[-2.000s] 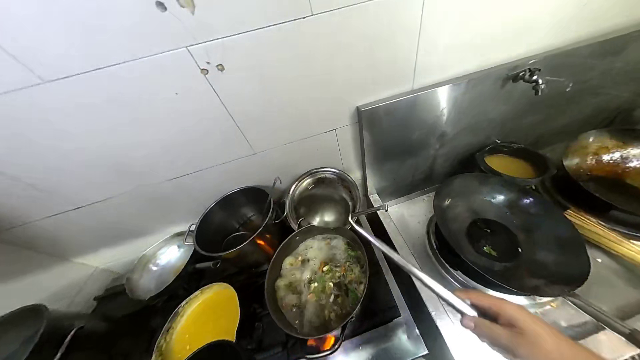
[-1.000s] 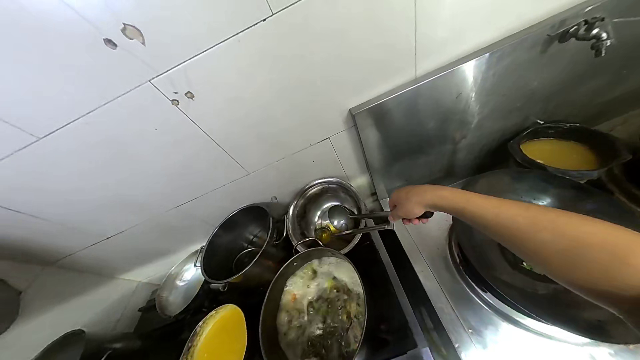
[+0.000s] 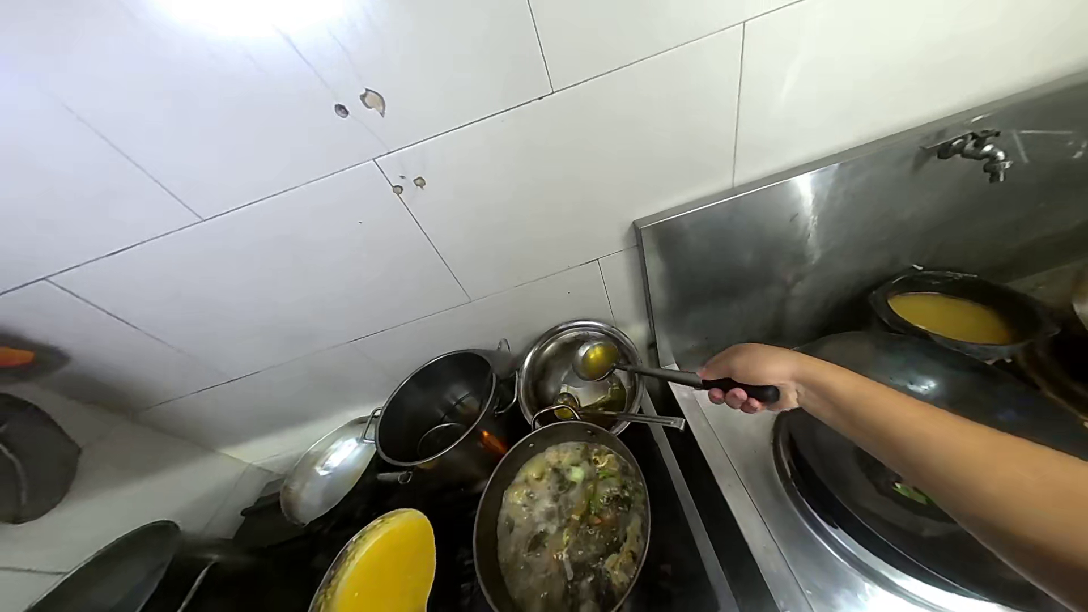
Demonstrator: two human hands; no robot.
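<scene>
My right hand (image 3: 748, 378) grips the black handle of a small ladle (image 3: 597, 360), whose bowl holds yellow liquid. The ladle is over a steel bowl (image 3: 531, 382) at the wall, where a second utensil (image 3: 637, 418) rests with its metal handle across the rim. Just below the bowl, a dark pan (image 3: 489, 535) holds bubbling broth with greens and other pieces (image 3: 574, 518). An empty-looking deep pot (image 3: 438, 412) stands to the left of the bowl. My left hand is not in view.
A steel lid (image 3: 330, 472) leans left of the pot, near a vessel of yellow food (image 3: 387, 565). At right, under my forearm, sits a large wok (image 3: 858, 365); behind it are a black pot of yellow liquid (image 3: 952, 319) and a wall tap (image 3: 977, 153). Orange glow shows by the deep pot.
Two seconds ago my right hand held a long metal handle at lower right; now it holds the black-handled ladle by the steel bowl. Since one second ago, the ladle's bowl has risen with yellow liquid.
</scene>
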